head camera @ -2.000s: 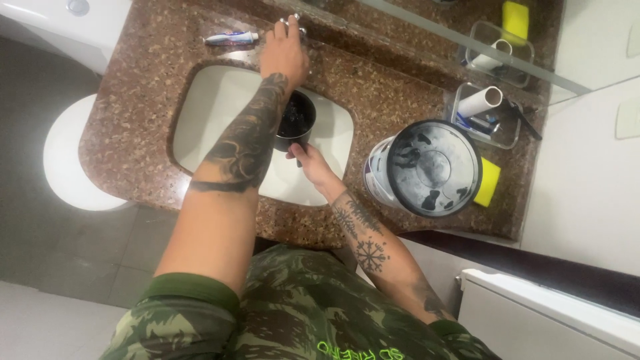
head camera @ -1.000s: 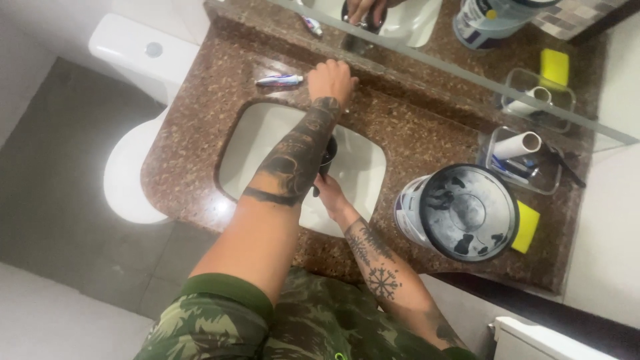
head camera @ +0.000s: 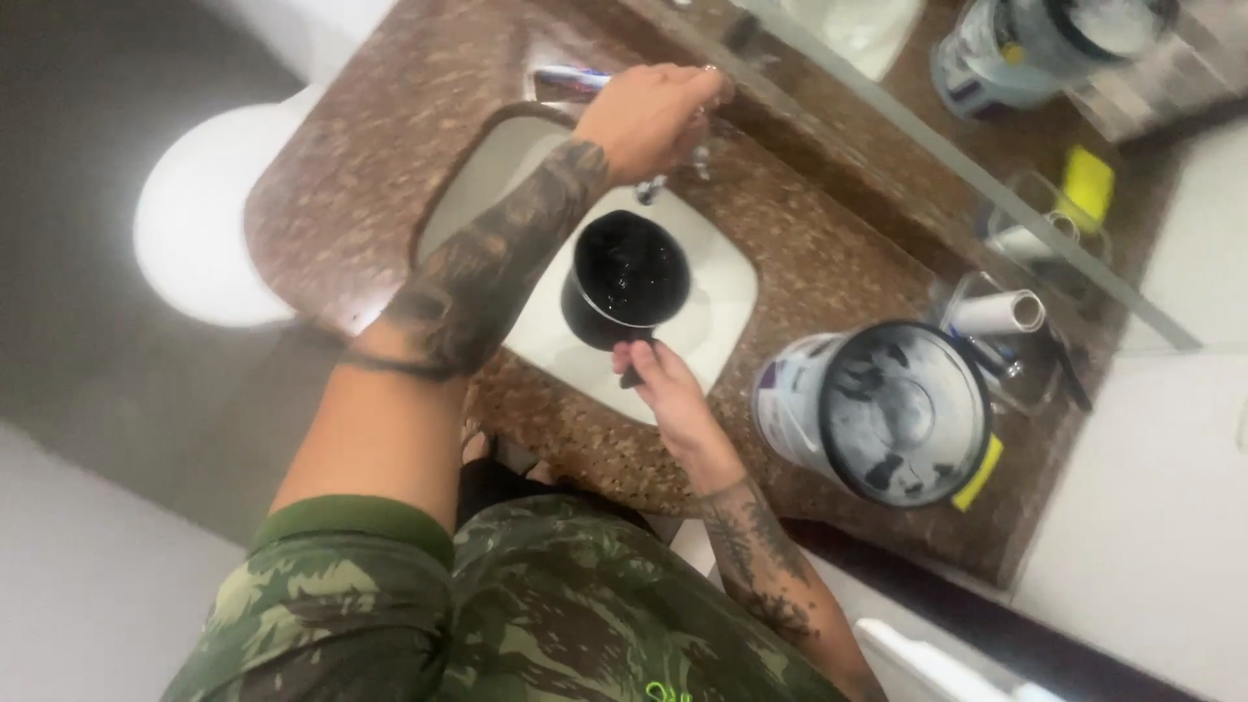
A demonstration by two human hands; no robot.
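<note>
My right hand (head camera: 668, 390) grips the dark handle of a black cooking pot (head camera: 632, 273), tilted over the white sink basin (head camera: 717, 283). Small glints show inside the pot; I cannot tell how full it is. Beyond the basin, my left hand (head camera: 658, 122) is curled over the chrome faucet (head camera: 647, 189), whose upper part it hides. A toothpaste tube (head camera: 570, 80) lies beside the left hand on the brown speckled stone countertop (head camera: 370, 175).
A paint bucket (head camera: 795, 400) with a smeared lid stands on the counter at right, with a yellow sponge (head camera: 978, 475) beside it. Behind are a clear container (head camera: 1038, 390) and a white roll (head camera: 996, 313). A mirror (head camera: 829, 146) runs along the back; a white toilet (head camera: 210, 214) is at left.
The pot, mostly hidden behind my left forearm a second ago, now shows fully over the basin. My left hand stays at the faucet. The view has shifted closer.
</note>
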